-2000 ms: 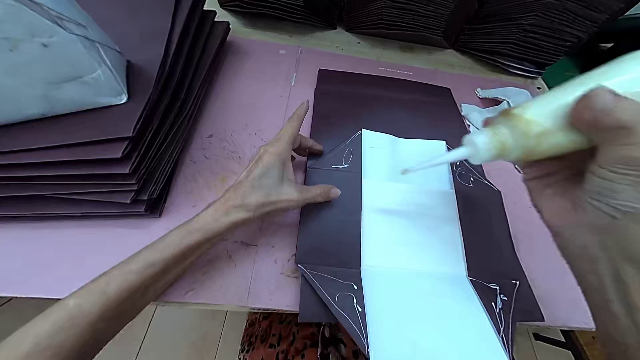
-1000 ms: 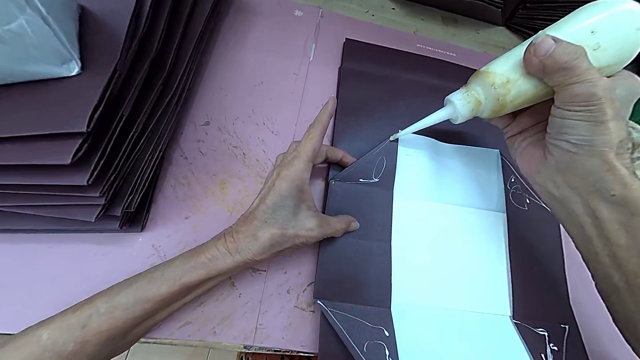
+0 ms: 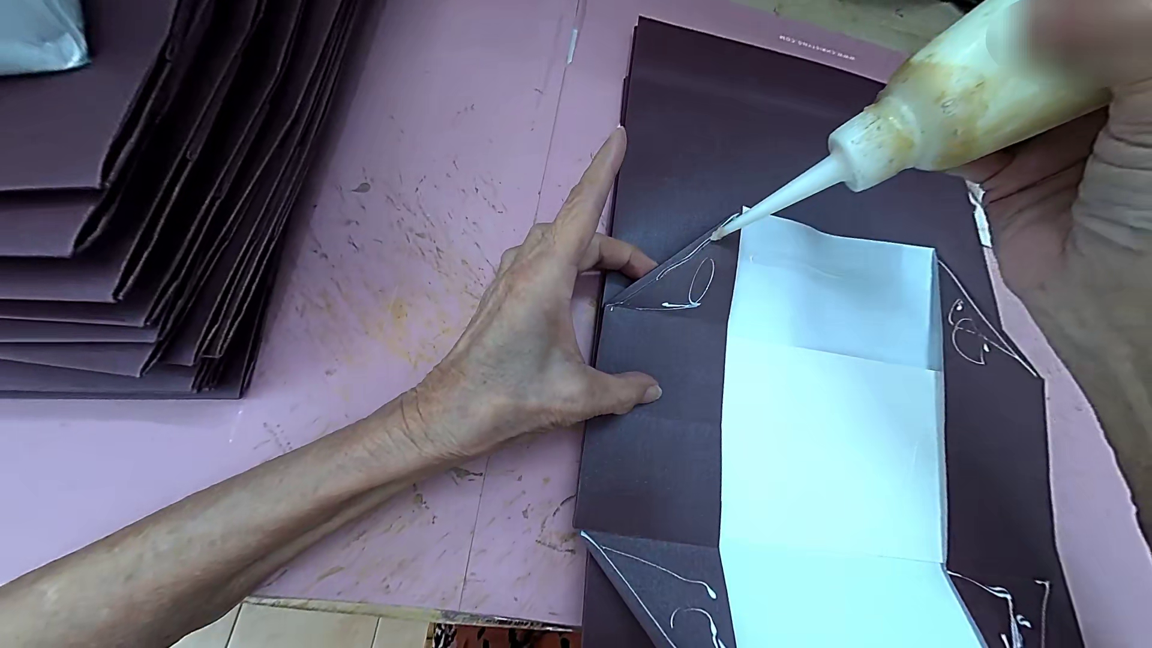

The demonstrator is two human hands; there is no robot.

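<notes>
My right hand (image 3: 1080,189) is shut on a stained plastic glue bottle (image 3: 963,90), tilted so its thin nozzle touches a folded corner flap of a dark purple paper piece (image 3: 666,468), left of the top of its white middle panel (image 3: 832,432). Thin white lines and loops of glue (image 3: 700,281) show on the corner flaps. My left hand (image 3: 531,333) lies palm down at the paper's left edge, thumb and fingers apart, fingertips resting on the paper. More dark sheets lie under this piece.
A thick stack of folded dark purple paper bags (image 3: 207,270) stands at the left, with a wrapped pale object (image 3: 40,36) on top. The pink work board (image 3: 432,225) is smeared with dried glue. Floor tiles (image 3: 297,627) show below its front edge.
The nozzle was over the white panel two seconds ago, then came to the upper left flap, where it now sits a little lower along the fold. The view has moved closer.
</notes>
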